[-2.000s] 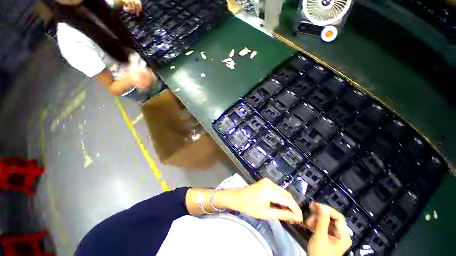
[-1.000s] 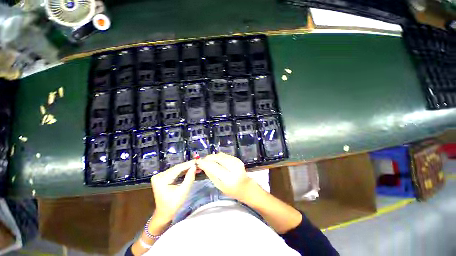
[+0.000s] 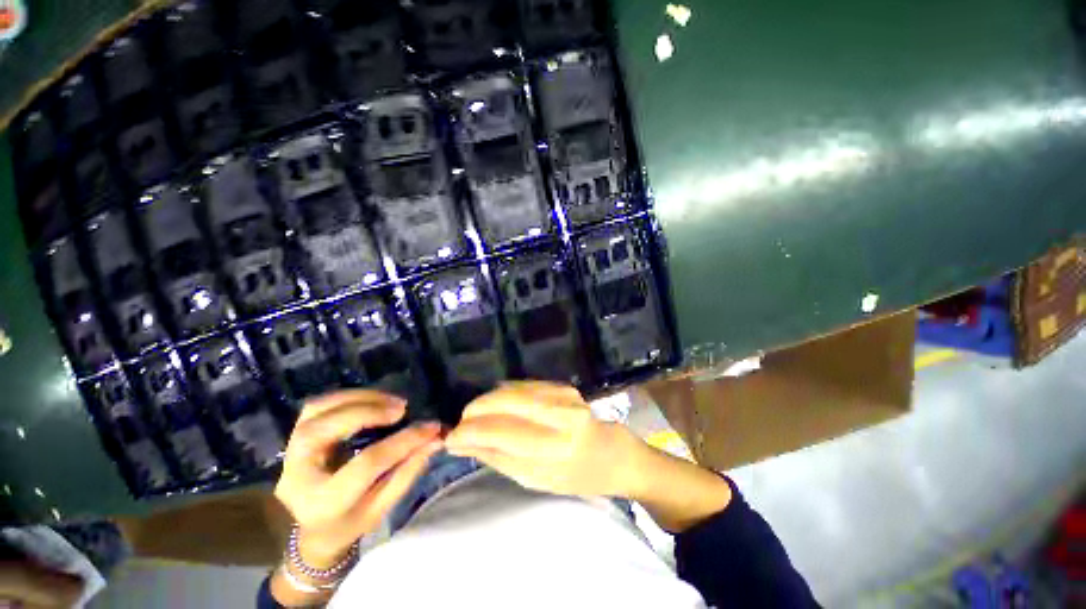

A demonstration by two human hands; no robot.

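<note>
The large shiny black blister tray (image 3: 397,286) lies on the green bench. Its rows of pockets hold matt black housings (image 3: 619,307) with window cut-outs. My left hand (image 3: 355,466), with bracelets at the wrist, is at the tray's near edge, fingers bent. My right hand (image 3: 542,440) is beside it, fingers bent together. The fingertips of both hands meet just in front of the near row. Anything pinched between them is too small or hidden to tell.
Pale scraps (image 3: 665,48) lie on the green bench (image 3: 834,155) right of the tray. An open brown cardboard box (image 3: 804,393) is below the bench edge at right. Another person's arm (image 3: 42,583) shows at the lower left corner.
The view has turned from the left side of the bench and come closer to the tray. My hands stay together at the tray's near edge, fingertips still meeting.
</note>
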